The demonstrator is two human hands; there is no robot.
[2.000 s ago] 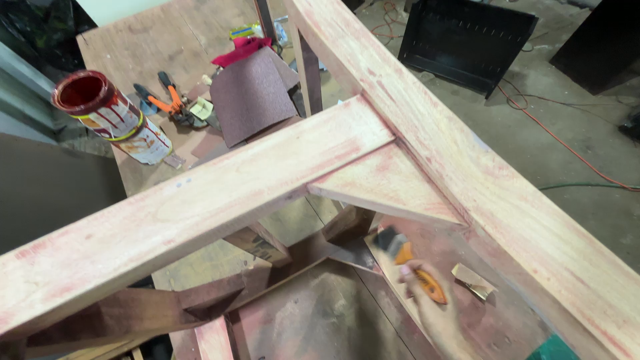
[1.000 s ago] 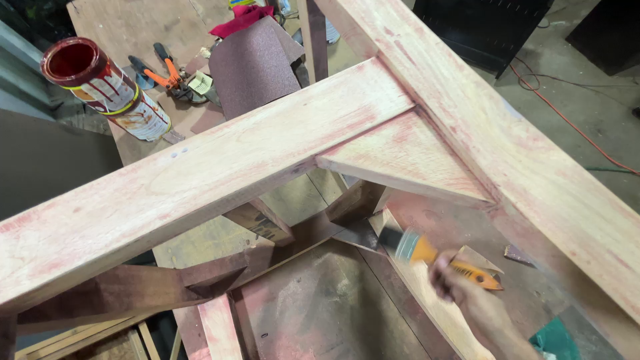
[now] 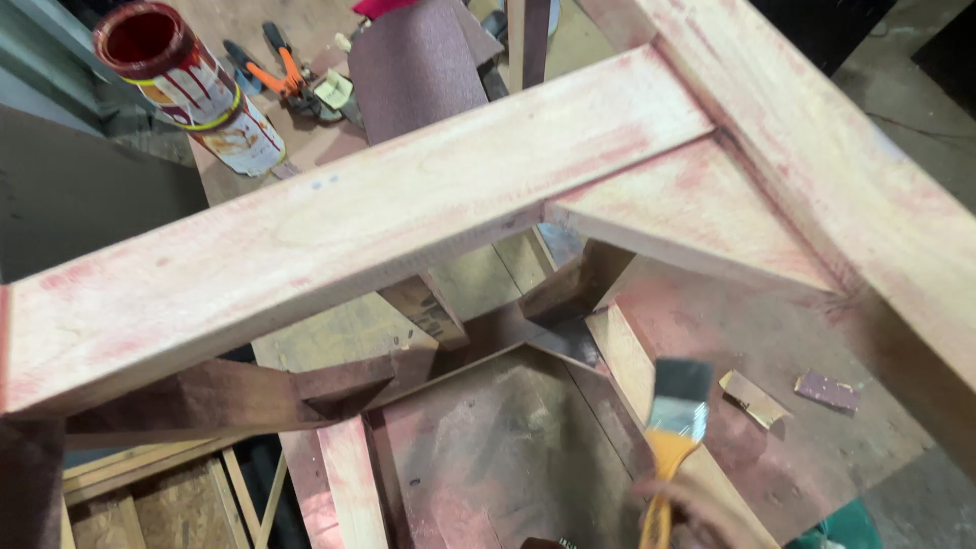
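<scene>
My right hand (image 3: 690, 507) is at the lower right, shut on the yellow handle of a flat paintbrush (image 3: 679, 408). Its dark bristles point up, over a pale lower rail of a wooden frame. Above the brush run a pale wooden rail (image 3: 366, 206) and a triangular corner brace (image 3: 701, 206), both with faint reddish stains, meeting a long diagonal beam (image 3: 831, 160). At the bottom edge a small dark shape shows, too little to identify. My left hand is not clearly seen. A can with dark red drips (image 3: 179, 69) stands tilted in view on another stained can (image 3: 244, 141).
Orange-handled pliers (image 3: 286, 76) lie beside the cans. A sheet of dark sandpaper (image 3: 415, 72) is behind the rail. Two small sandpaper scraps (image 3: 755, 398) lie on the worktable (image 3: 823, 457). Something green (image 3: 846, 526) is at the lower right, and lumber (image 3: 152, 496) at the lower left.
The brush was angled toward the upper left; now its bristles point up. My right hand is lower in view, and the view has shifted closer to the frame.
</scene>
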